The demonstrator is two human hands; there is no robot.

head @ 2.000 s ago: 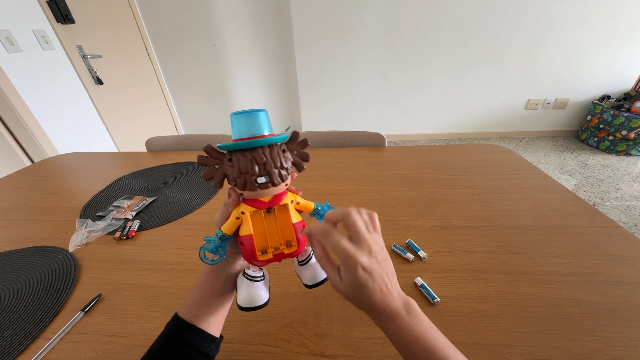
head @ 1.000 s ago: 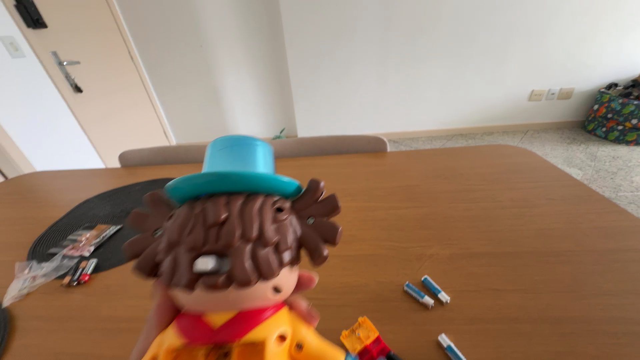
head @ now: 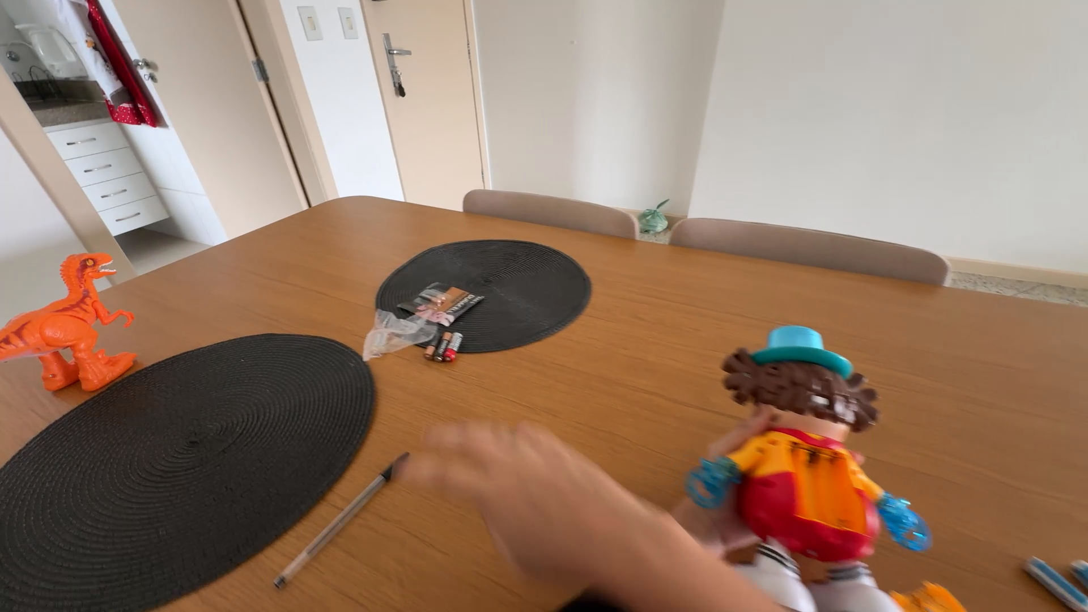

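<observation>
My left hand (head: 722,518) holds a plastic toy doll (head: 803,493) from behind, its back facing me. The doll has a blue hat and brown hair, and the battery compartment in its back is uncovered. My right hand (head: 527,493), blurred, reaches across to the left over the table with nothing visible in it, its fingers near the cap of a ballpoint pen (head: 340,531). Several batteries (head: 444,346) lie beside a clear plastic wrapper (head: 393,333) and opened battery packaging (head: 442,303). Blue-and-white batteries (head: 1056,583) lie at the lower right edge. An orange plastic piece (head: 928,598) shows below the doll.
Two round black woven placemats (head: 195,450) (head: 535,289) lie on the wooden table (head: 646,365). An orange toy dinosaur (head: 68,327) stands at the left. Two chair backs (head: 552,212) (head: 807,246) rise behind the far table edge.
My right hand has moved from beside the doll to the left, near the pen. The view has swung left. The doll stays in my left hand.
</observation>
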